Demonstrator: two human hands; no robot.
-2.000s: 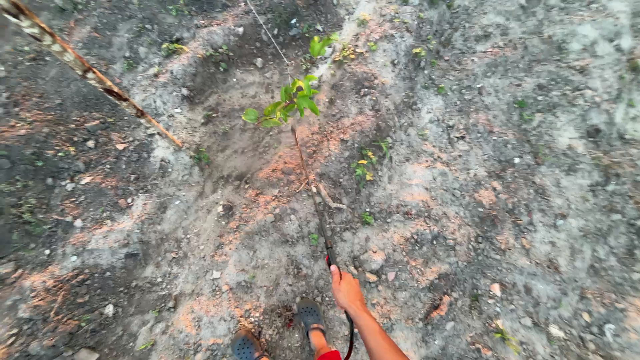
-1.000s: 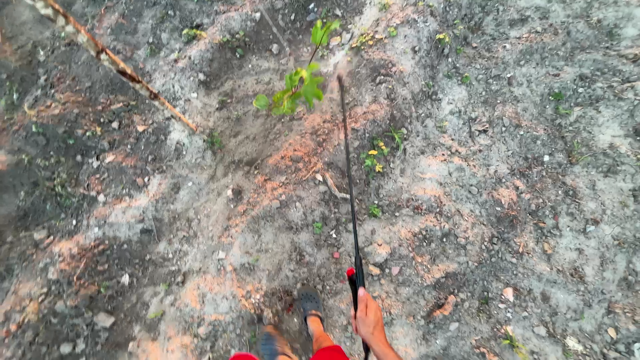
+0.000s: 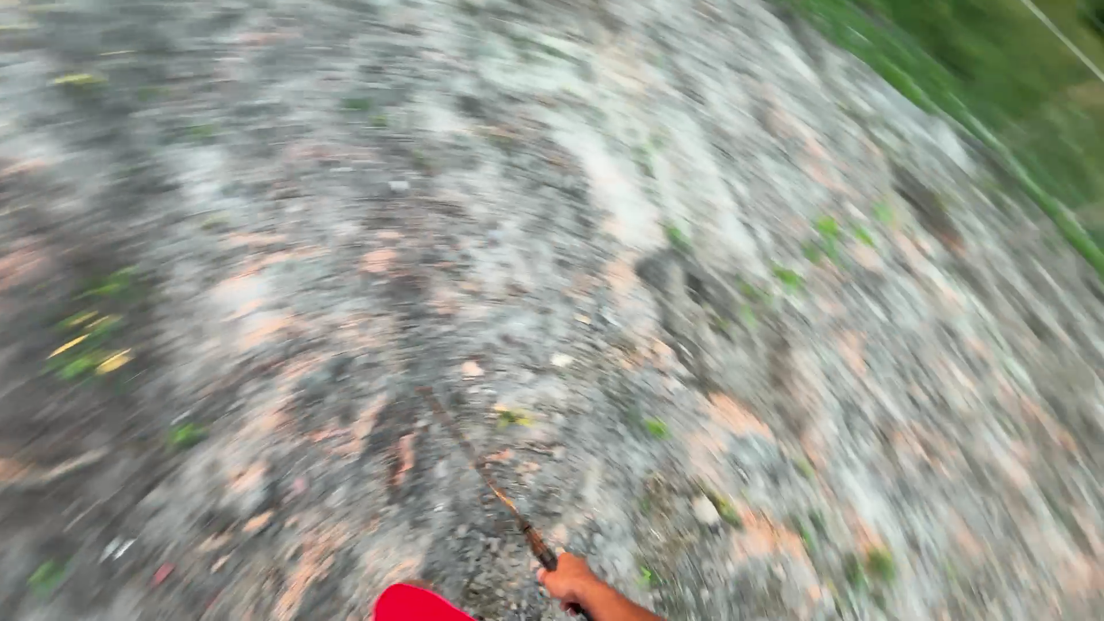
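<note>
My right hand (image 3: 571, 580) is closed around the dark handle of a long thin rod (image 3: 485, 474) at the bottom of the view. The rod slants up and left from my fist, brownish along its length, and its far end is blurred over the soil. Its exact kind cannot be told. Left of the hand, a red piece of cloth (image 3: 420, 604) shows at the lower edge. My left hand is out of view.
Stony grey and orange soil (image 3: 535, 302) slopes around me, blurred by motion. Small green plants stand at the left (image 3: 90, 345) and right (image 3: 828, 237). A grassy strip (image 3: 992, 129) borders the upper right.
The view has swung strongly to the right. The leafy sapling and the leaning pole at the left have gone out of sight. My right hand still grips the rod, which now slants up and left.
</note>
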